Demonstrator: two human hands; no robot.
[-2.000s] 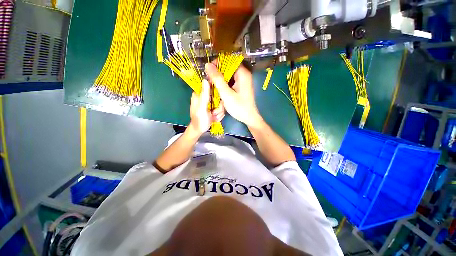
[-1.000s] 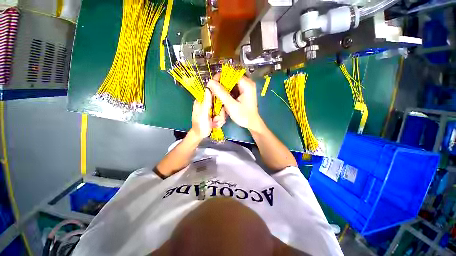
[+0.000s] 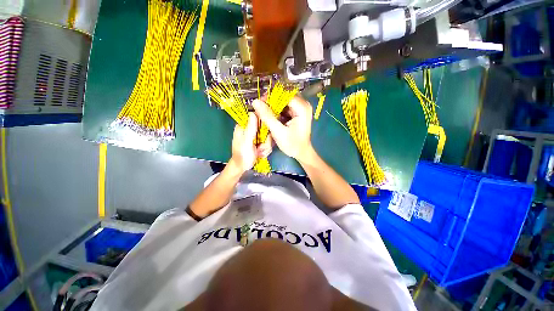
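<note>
My left hand (image 3: 245, 143) and my right hand (image 3: 291, 126) are close together at the bench's front, both closed on yellow lead wires (image 3: 228, 101). The wires fan out in a V, one branch to the left and one to the right, and their lower ends stick out below my hands. A single wire stands between the branches, pointing at the small silvery metal block (image 3: 234, 68) of the machine. Whether its tip touches the block cannot be told. The orange-brown block (image 3: 272, 36) is directly above my hands.
A large wire bundle (image 3: 157, 73) lies left on the green bench (image 3: 200, 130). A smaller wire bundle (image 3: 362, 136) lies right, with loose wires (image 3: 425, 100) farther right. The grey machine head with white air fittings (image 3: 383, 27) overhangs the back. A blue bin (image 3: 449, 212) is at the right.
The view has shifted slightly, moving the machine and bench in the picture. My hands keep the same hold on the fanned wires; a single wire now stands more clearly between the branches.
</note>
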